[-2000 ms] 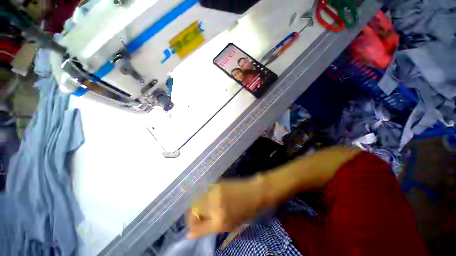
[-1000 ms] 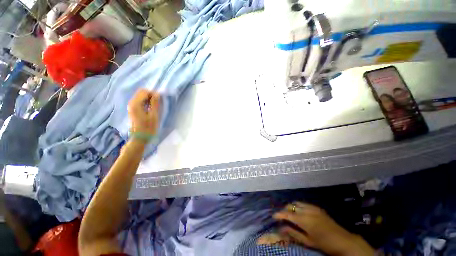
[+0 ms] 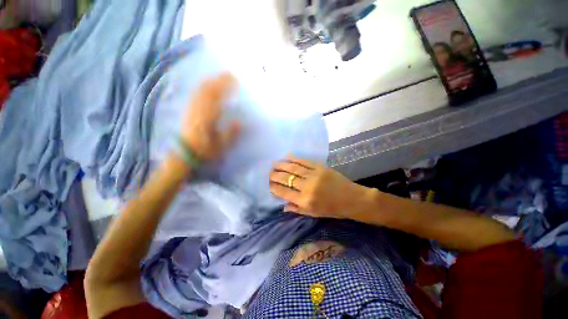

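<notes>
A light blue garment piece [image 3: 265, 134] lies over the front of the white machine table, below the needle area, its rounded right edge over the grey table edge. My left hand [image 3: 208, 121], motion-blurred, is over its left part; its grip cannot be told. My right hand [image 3: 317, 190], with a ring, is at the lower right part, fingers on top and closed on the cloth near the table's front edge. The metal parts under the machine head [image 3: 330, 28] show at the top; glare hides the needle.
A heap of light blue cloth [image 3: 112, 93] covers the left of the table. A smartphone [image 3: 453, 53] with a lit screen lies right of the needle area, with a slim orange-red and blue tool [image 3: 514, 48] beyond it. More bluish cloth [image 3: 212, 268] lies in the lap.
My left hand has moved right from the cloth heap, and a garment piece now lies spread at the table front. My right hand has come up from the lap onto it. The view has shifted.
</notes>
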